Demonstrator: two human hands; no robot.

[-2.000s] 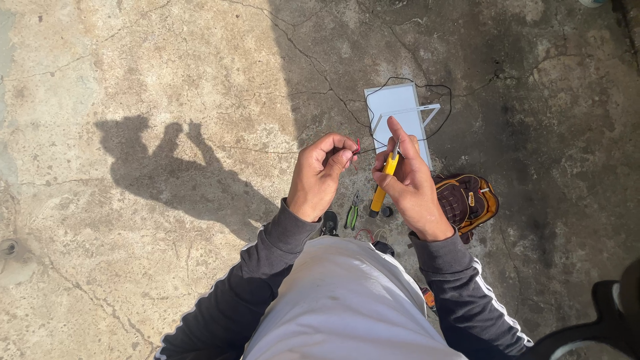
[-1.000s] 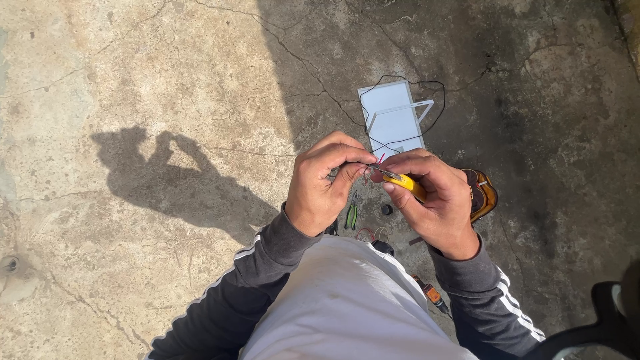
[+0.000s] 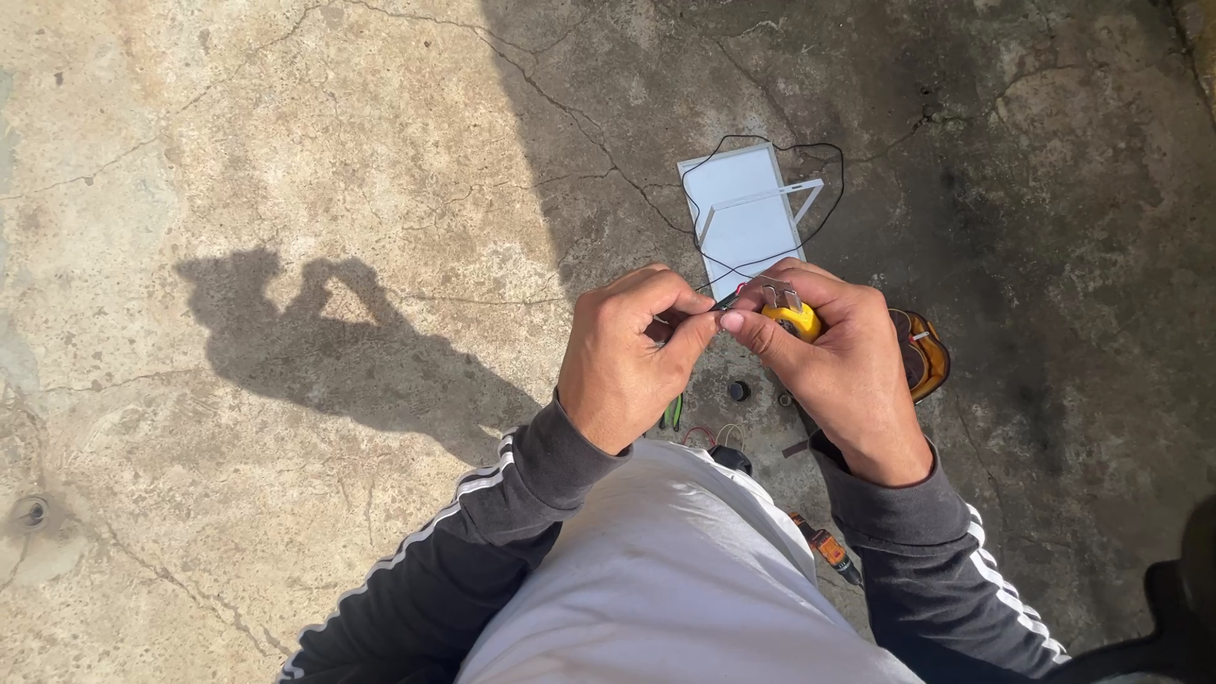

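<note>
My left hand (image 3: 632, 351) pinches the end of a thin black cable (image 3: 730, 302) between thumb and forefinger; a bit of red wire shows beside it. My right hand (image 3: 836, 351) meets it fingertip to fingertip at the wire. Held in the right palm is a yellow-handled tool (image 3: 796, 318) with two short metal prongs or blades showing; its exact kind I cannot tell. The black cable loops over a white framed panel (image 3: 746, 223) with a white bracket (image 3: 769, 195), lying on the concrete beyond my hands.
Green-handled pliers (image 3: 673, 412), a small black round part (image 3: 738, 390) and thin loose wires (image 3: 730, 435) lie on the cracked concrete floor near my body. A brown and orange bag (image 3: 920, 353) is right of my right hand. An orange and black tool (image 3: 826, 548) lies lower down.
My hands, apart two seconds ago, now meet at the wire end. The yellow tool has turned within my right hand, its metal end now pointing away from me.
</note>
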